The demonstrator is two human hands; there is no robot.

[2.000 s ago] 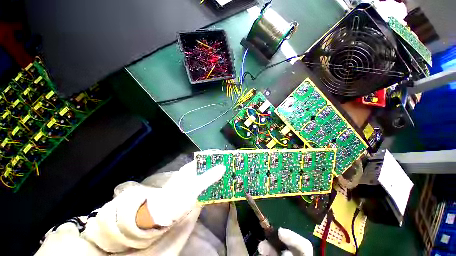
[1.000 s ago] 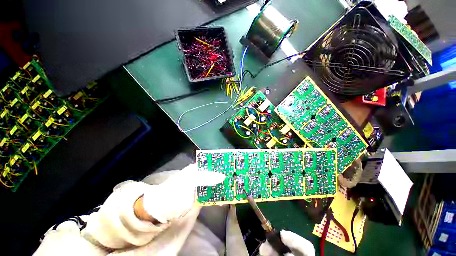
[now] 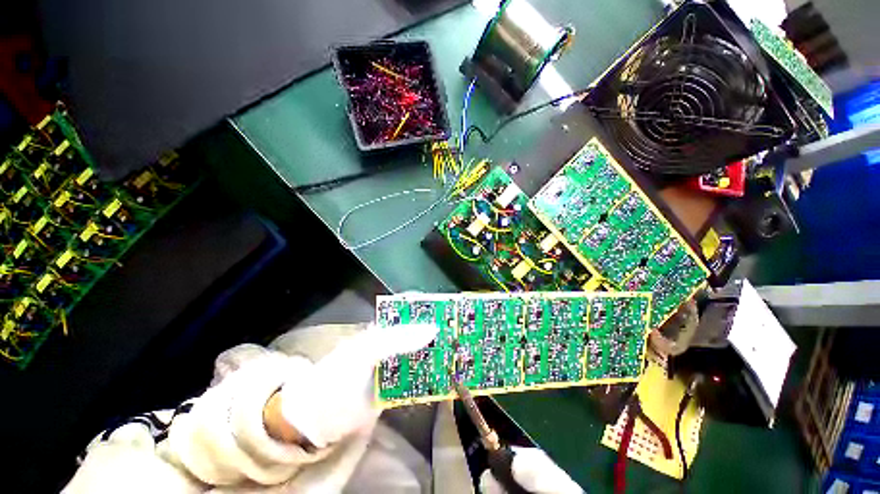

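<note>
A long green PCB panel [image 3: 555, 343] with yellowish edges is held up, its side with silvery joints facing me. My left hand [image 3: 333, 381], in a white glove, grips its left end, with a finger lying over the board face. My right hand [image 3: 536, 473], gloved in white and partly cut off by the bottom edge, holds a soldering iron [image 3: 480, 420]. The iron's tip is at the panel's lower edge, left of the middle. Whether it touches a joint cannot be told.
Behind lie a second PCB panel [image 3: 622, 222] and a board with wires [image 3: 497, 227]. Further back are a parts tray [image 3: 391, 96], solder reel [image 3: 516, 53] and fume fan [image 3: 680, 106]. Red-handled cutters [image 3: 627, 449] and a soldering station [image 3: 709, 343] are right; wired panels [image 3: 68, 232] are left.
The soldering iron and my right hand have moved left and slightly down. The held panel has shifted slightly down and tilted a little, still in my left hand.
</note>
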